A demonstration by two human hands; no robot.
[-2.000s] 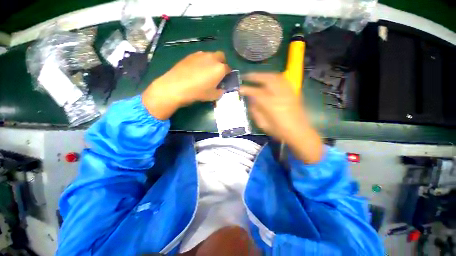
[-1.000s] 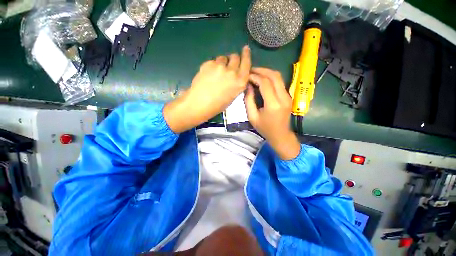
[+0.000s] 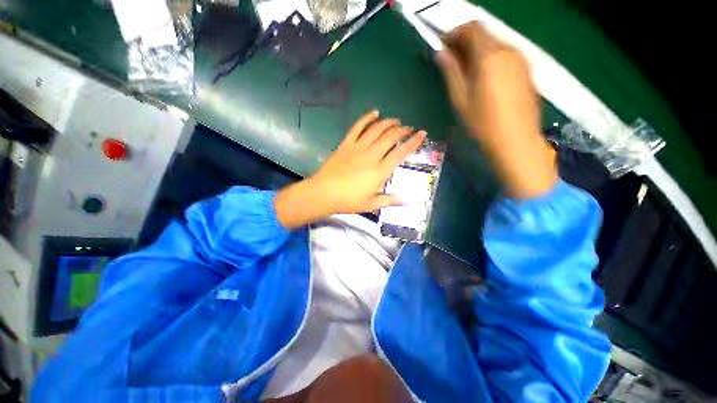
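The open phone unit (image 3: pixel 412 194) lies tilted on the green mat at the bench's front edge, its white battery face showing. My left hand (image 3: pixel 350 173) holds it from the left, thumb on the battery and fingers spread over its upper left edge. My right hand (image 3: pixel 495 90) is blurred at the far white edge strip, fingers bent and away from the phone. Whether it holds anything cannot be told. The screw dish, the electric screwdriver and the tweezers cannot be made out.
Clear bags (image 3: pixel 161 55) and loose black pieces (image 3: pixel 295 39) lie at the far left, near a red-tipped thin tool (image 3: pixel 358 27). A black tray (image 3: pixel 652 236) and more clear plastic (image 3: pixel 629 149) are at the right. A machine with a red button (image 3: pixel 115 149) stands left.
The view has swung round. My right hand has left the phone and moved up to the far edge. My left hand has opened out flatter over the phone's left side, uncovering its upper end.
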